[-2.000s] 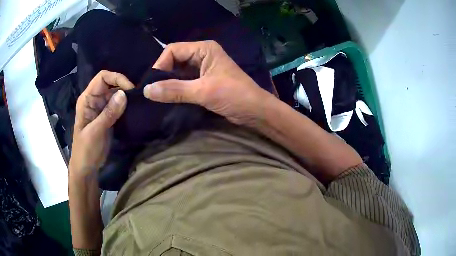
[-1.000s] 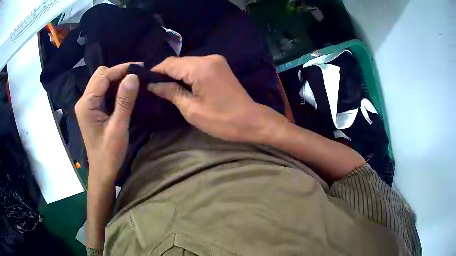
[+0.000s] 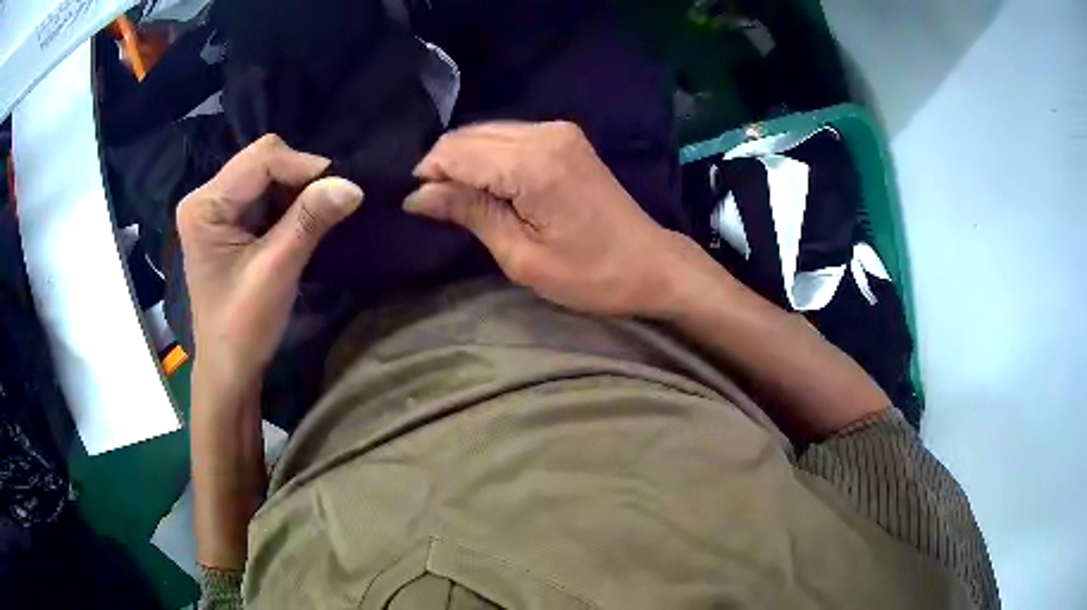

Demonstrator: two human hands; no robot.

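Observation:
Dark navy-black cloth [image 3: 322, 78] lies over the lap and spreads toward the top of the view. My left hand [image 3: 244, 238] is over its left part, thumb and index finger bent toward each other with a small dark gap between the tips. My right hand [image 3: 560, 215] is to its right, thumb and fingertips close together, pointing left. The two hands are apart. Dark cloth shows between and behind the fingertips; whether either hand pinches it cannot be told. A small white piece [image 3: 442, 81] shows on the cloth above the hands.
A green bin [image 3: 884, 215] at right holds dark pieces and white strips [image 3: 787, 226]. A long white panel [image 3: 84, 262] runs down the left side. Orange items [image 3: 130, 48] show at upper left and beside my left wrist. A printed white surface [image 3: 54, 54] is at top left.
My hands have moved apart; my right hand shifted right. The narrow folded dark edge pinched between them earlier is no longer distinct. The cloth's white piece sits slightly further right and higher.

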